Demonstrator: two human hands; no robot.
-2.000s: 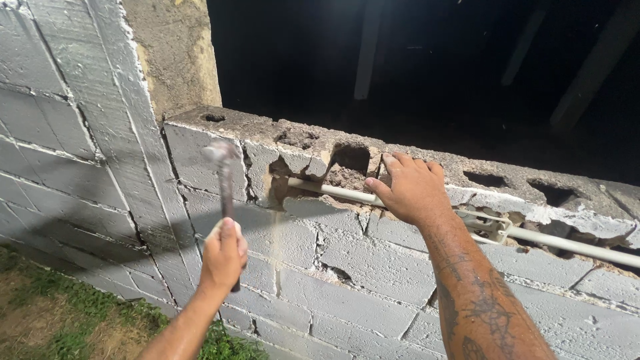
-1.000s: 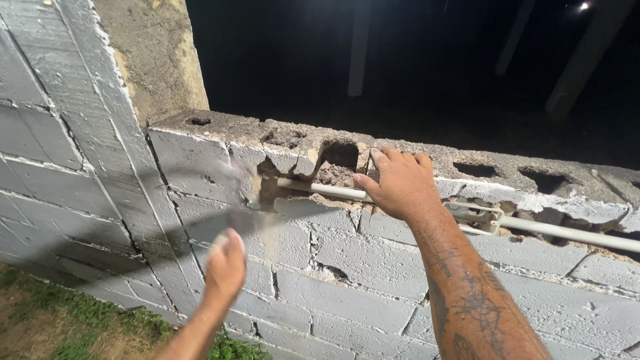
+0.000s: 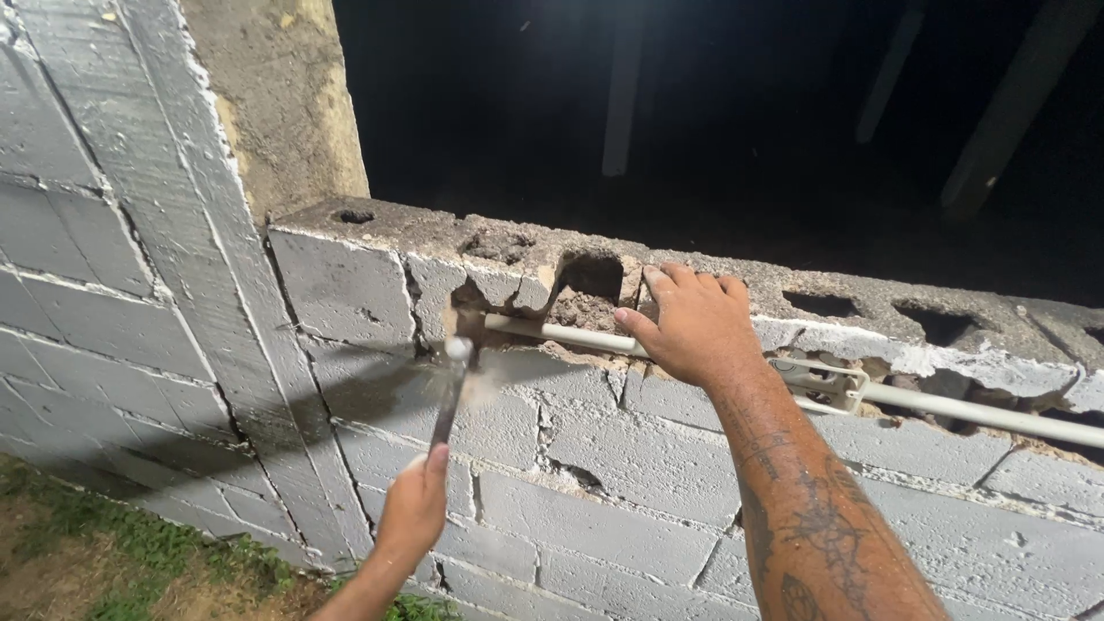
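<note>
My left hand [image 3: 416,509] is closed around the handle of a hammer [image 3: 450,397]. The hammer's head is at the left end of a broken channel in the grey-painted concrete block wall [image 3: 638,440], with dust around it. A pale plastic conduit [image 3: 569,335] lies along the channel and runs behind my right hand towards a light-coloured electrical box [image 3: 819,384]. My right hand [image 3: 694,323] rests on the top edge of the wall, its fingers spread on the rough block and its thumb near the conduit.
Open block cores [image 3: 940,323] line the wall's top. A rough concrete column [image 3: 280,103] rises at the left end. Beyond the wall it is dark, with faint posts [image 3: 623,95]. Grass and bare soil [image 3: 129,552] lie at the wall's foot, lower left.
The hammer, raised in front of the wall two seconds ago and blurred by motion one second ago, is now at the channel's left end with dust around it. My right hand stays on the wall top.
</note>
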